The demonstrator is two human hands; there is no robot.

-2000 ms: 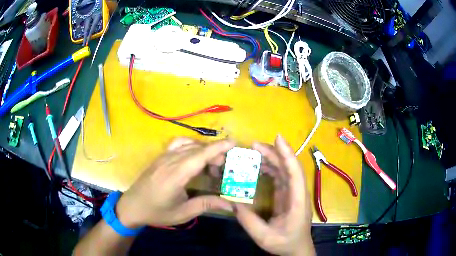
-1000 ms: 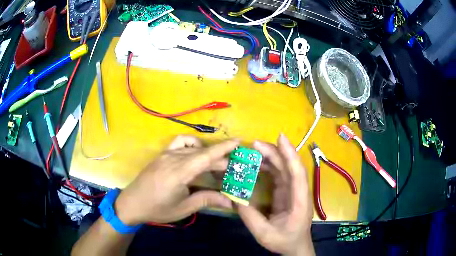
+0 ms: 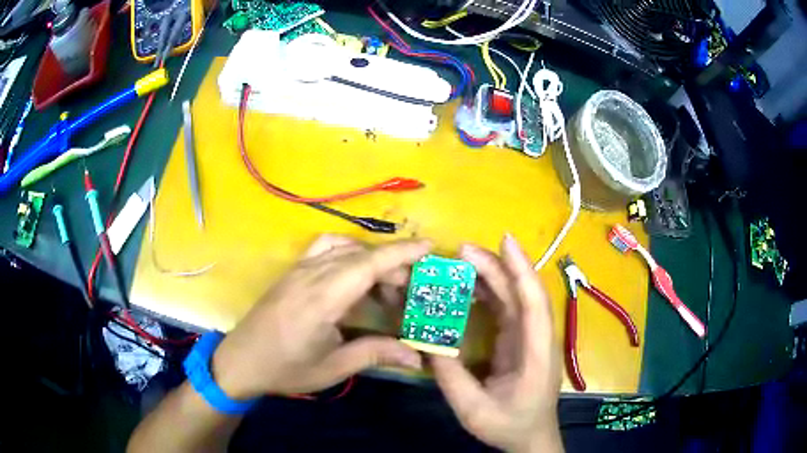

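Note:
A small green circuit board [image 3: 438, 301] is held over the front of the yellow-orange board [image 3: 292, 164], its side with small flat parts facing up. A pale strip shows along its near edge. My left hand [image 3: 323, 323], with a blue wristband, holds its left side. My right hand [image 3: 504, 345] is at its right side, thumb at the near edge. The underside of the board is hidden. Red and black alligator clips [image 3: 389, 205] lie unattached beyond the hands.
White power strip [image 3: 336, 84] and red switch [image 3: 500, 104] lie at the back. Diagonal cutters [image 3: 580, 310], red-and-white brush [image 3: 659, 281] and clear tub [image 3: 619, 146] are right. Tweezers [image 3: 192, 168], test probes [image 3: 97, 217], pale green brush [image 3: 75, 159] and blue desoldering pump [image 3: 80, 133] are left.
The board's upper face was washed out with glare two seconds ago and now shows green, with its tilt slightly changed. Both hands keep their hold. The whole view has shifted slightly.

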